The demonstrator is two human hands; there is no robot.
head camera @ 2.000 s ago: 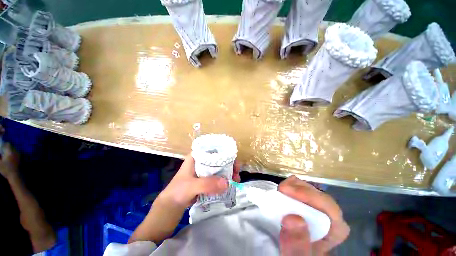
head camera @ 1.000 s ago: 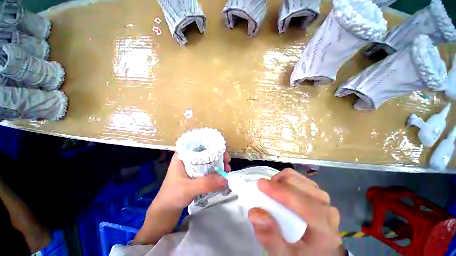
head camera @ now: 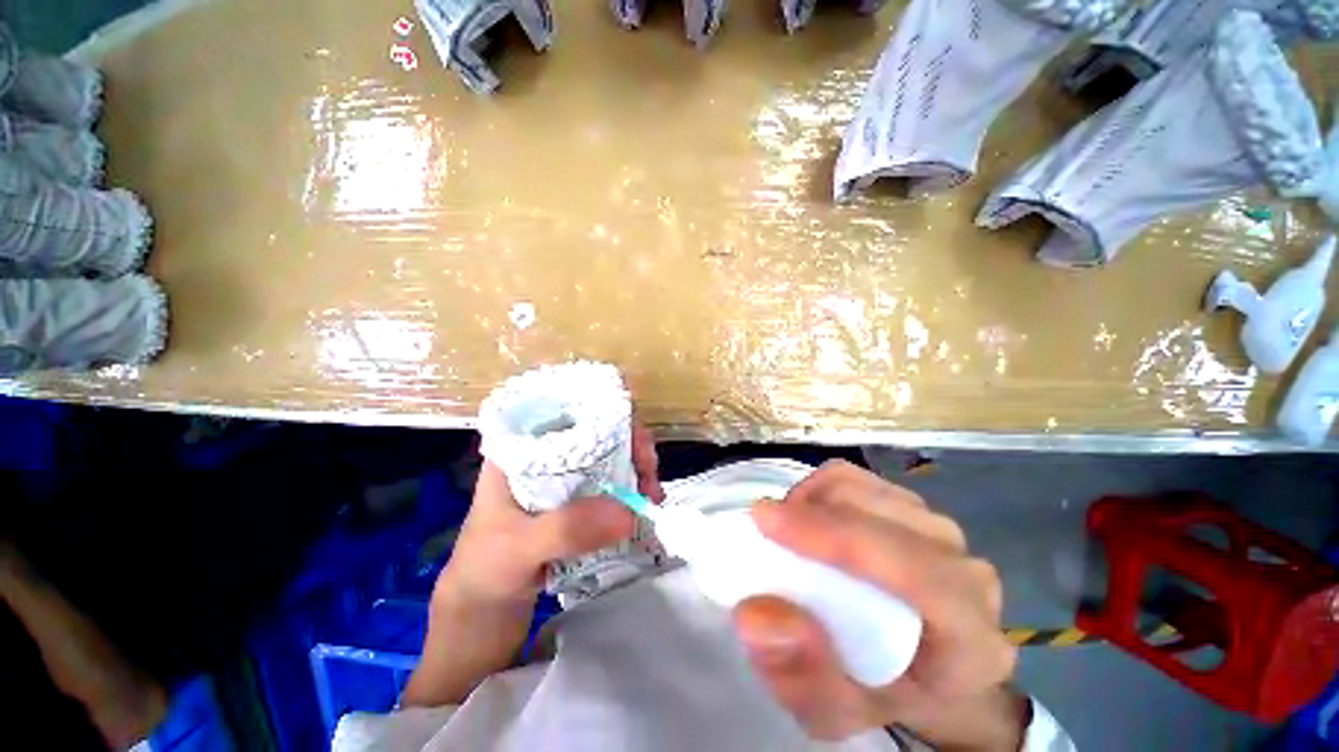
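A grey-white garment tube (head camera: 565, 485) with a thick knobbly cuff on top is upright in front of my lap, below the board's near edge. My left hand (head camera: 514, 544) is closed around it, with fingers on both sides. My right hand (head camera: 881, 588) holds a white glue bottle (head camera: 793, 580) tilted, its thin teal nozzle pointing up-left. The nozzle tip is at the tube just below the cuff; whether it touches cannot be told. The lower end of the tube is partly hidden by my left hand and the grey cloth.
The film-covered tan board (head camera: 588, 221) carries grey tubes (head camera: 74, 319) at the left and several cuffed tubes (head camera: 940, 103) at the back and right. Spare glue bottles (head camera: 1285, 316) lie at the right end. A red stool (head camera: 1204, 595), blue crates (head camera: 360, 691) and another person's arm (head camera: 74, 646) are below.
The view has shifted, so the board's things sit higher in the picture. The held tube leans slightly more, and the bottle nozzle has moved from near my left thumb up to below the cuff.
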